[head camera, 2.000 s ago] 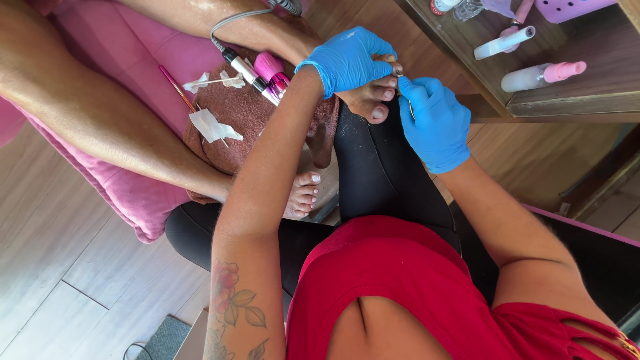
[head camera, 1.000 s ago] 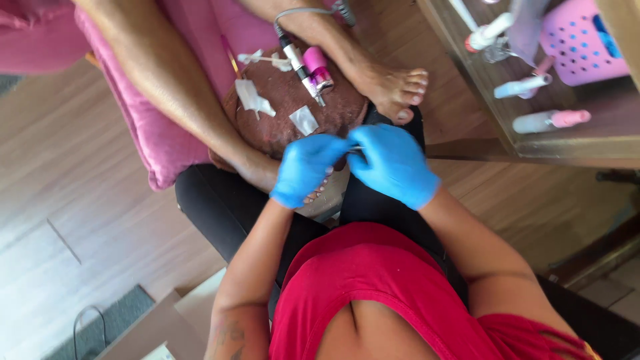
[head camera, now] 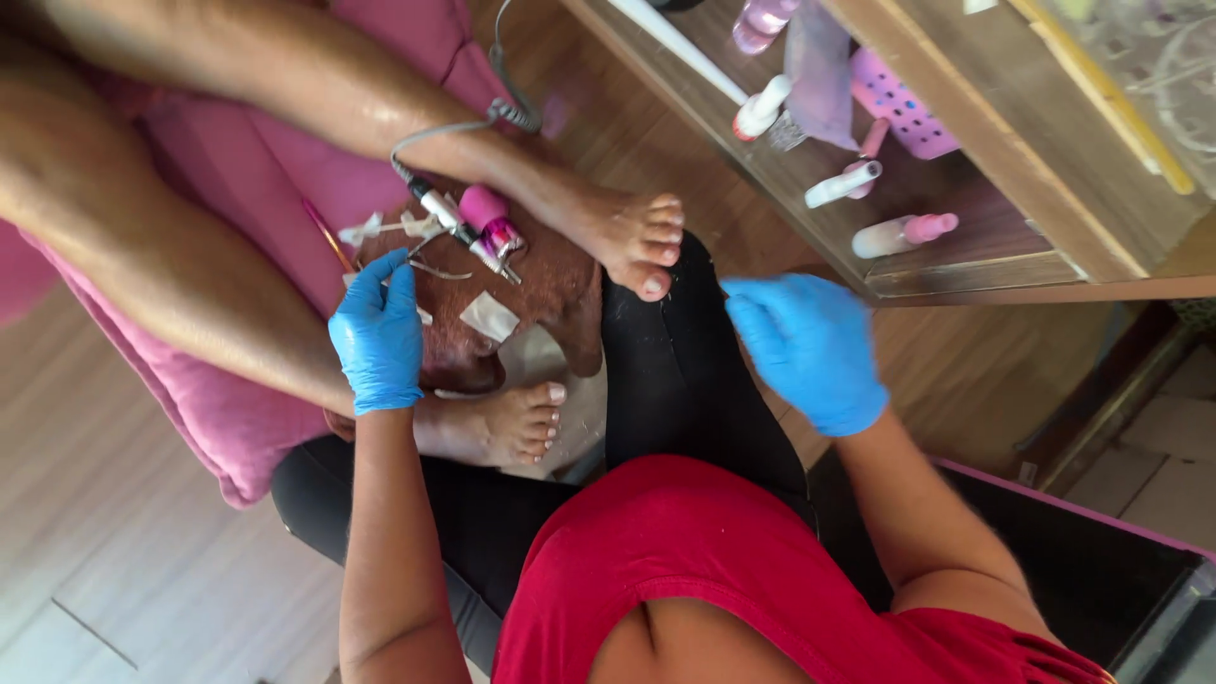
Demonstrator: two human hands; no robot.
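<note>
My left hand [head camera: 378, 332], in a blue glove, pinches a small metal tool [head camera: 439, 270] with two thin curved handles, apparently nippers, over a brown towel [head camera: 556, 275]. Beside it on the towel lie a corded electric nail drill [head camera: 445, 211], a pink-capped bottle [head camera: 490, 220] and a white square pad [head camera: 489, 315]. My right hand [head camera: 807, 350], also gloved in blue, is raised right of my black-clad knee, its fingers curled and slightly blurred; whether it holds anything is unclear. Between my hands are another person's upper foot [head camera: 627, 233] and lower foot [head camera: 508, 425].
A pink cushion [head camera: 237, 418] lies under the person's legs. At the upper right, a wooden shelf [head camera: 997, 271] holds a pink perforated basket [head camera: 902, 104], a pink-topped bottle [head camera: 902, 236] and a white-capped bottle [head camera: 843, 184]. A thin pink-handled tool [head camera: 328, 236] rests near the towel's left edge.
My hands were together a second ago and are now apart, the left over the towel and the right beyond the knee. Two seconds ago both were at the upper foot's toes.
</note>
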